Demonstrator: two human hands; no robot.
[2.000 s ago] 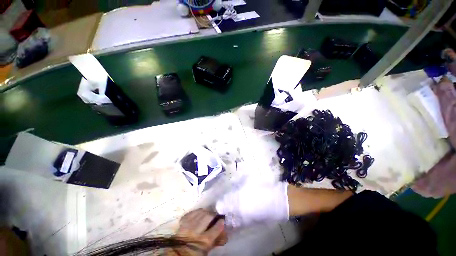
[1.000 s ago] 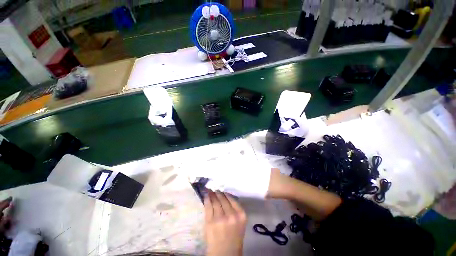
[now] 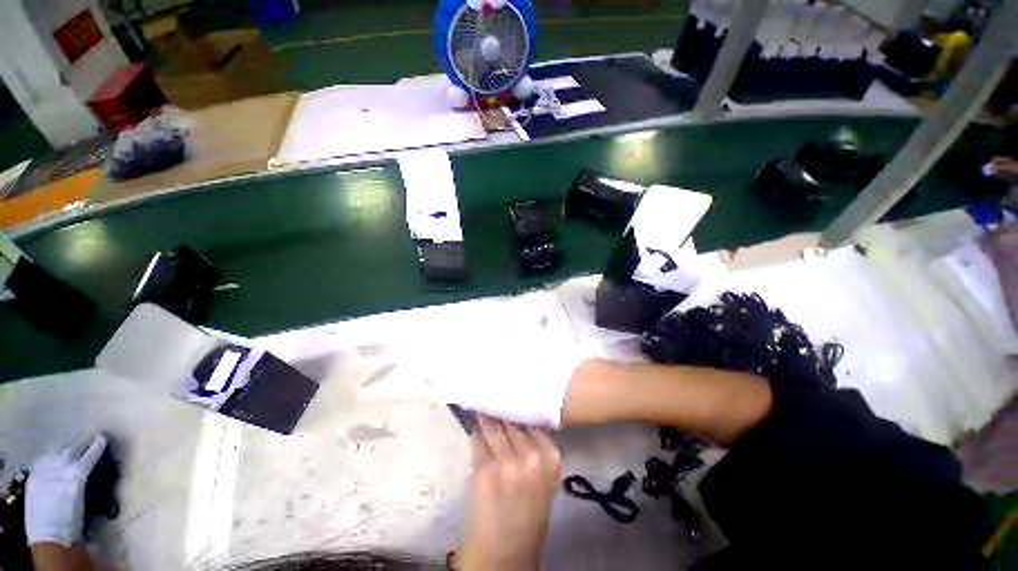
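My right hand [image 3: 508,374], in a white glove, reaches in from the right over a retail box [image 3: 461,418]. Only a small dark part of the box shows; my hands hide the rest. The glove is overexposed, so its fingers cannot be made out. My bare left hand [image 3: 514,474] holds the near side of the box, fingers together. A coiled black cable [image 3: 604,494] lies to the right of my left hand. The black cable pile [image 3: 731,335] is beyond my right forearm, partly hidden by it.
Open retail boxes stand on the bench at left [image 3: 268,390] and by the belt edge [image 3: 636,301]. The green belt [image 3: 324,251] carries black units and an open box [image 3: 442,259]. Another person's gloved hand [image 3: 58,491] is at lower left. A blue fan [image 3: 488,50] stands beyond.
The view has tilted up from the earliest frame. My hands have come together over the box, hiding its white opening. Belt items have moved right. Another person's gloved hand has reached black items at left.
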